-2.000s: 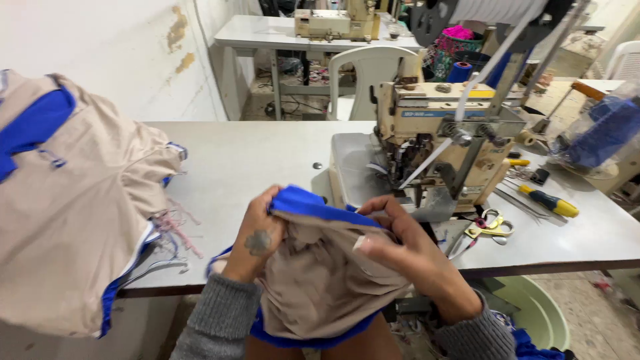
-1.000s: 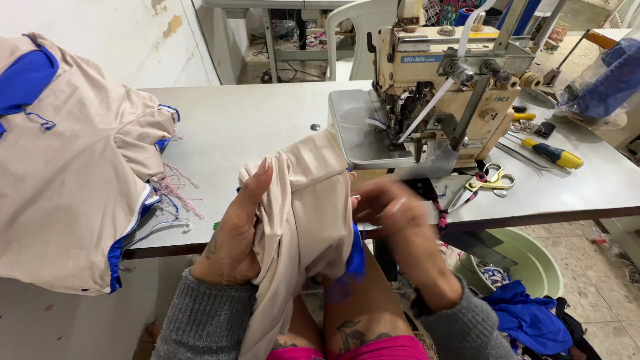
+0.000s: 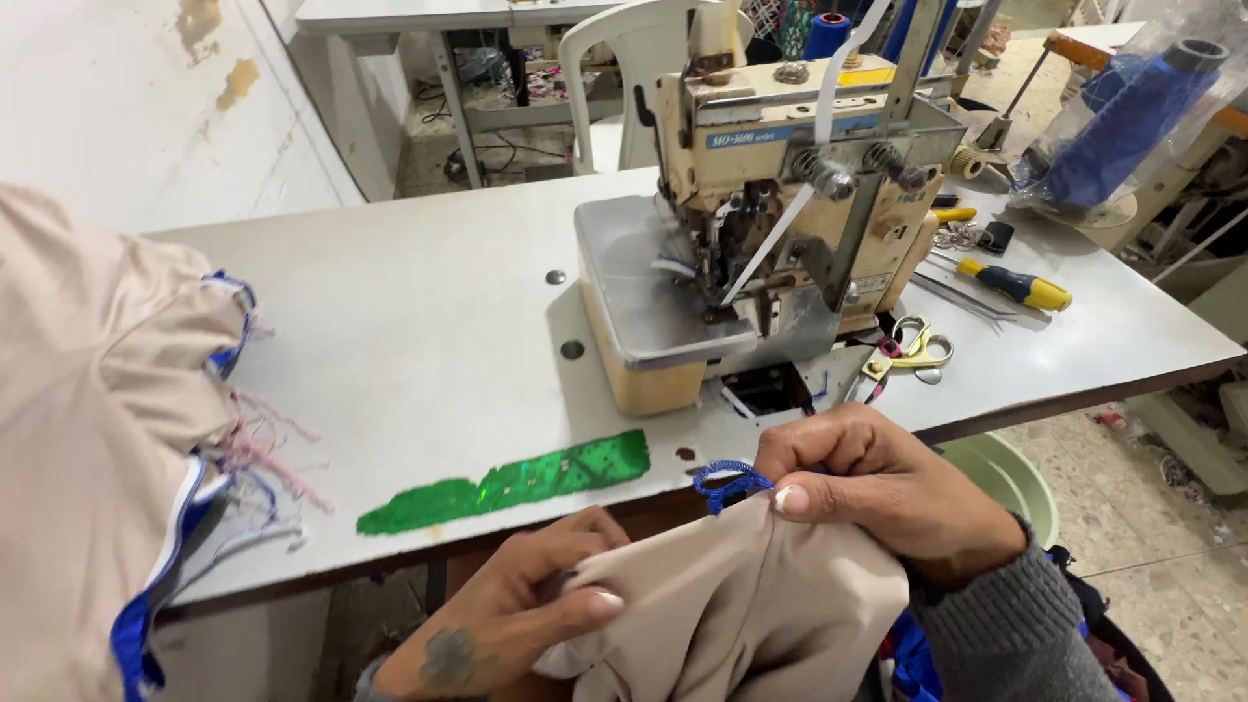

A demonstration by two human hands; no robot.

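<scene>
A beige fabric garment (image 3: pixel 721 604) is stretched between my two hands at the table's front edge. My left hand (image 3: pixel 517 609) pinches its upper left side between thumb and fingers. At the seam end, my right hand (image 3: pixel 868 492) grips the cloth, and a curled tail of blue thread chain (image 3: pixel 729 483) sticks out beside the thumb. Just beyond my hands stands an overlock sewing machine (image 3: pixel 780 195) with a white tape running down into it. The garment's lower part is out of view.
Beige garments with blue trim (image 3: pixel 107 390) lie at the left. Gold-handled scissors (image 3: pixel 902 356), tweezers (image 3: pixel 965 297) and a screwdriver (image 3: pixel 1019 283) rest right of the machine. Green tape (image 3: pixel 517 483) marks the table (image 3: pixel 409 292). A pale green tub (image 3: pixel 1009 478) stands below, at the right.
The garment has been turned in my hands; its blue edge, seen earlier, is hidden, and a seam end with blue thread shows. The view has moved nearer the table.
</scene>
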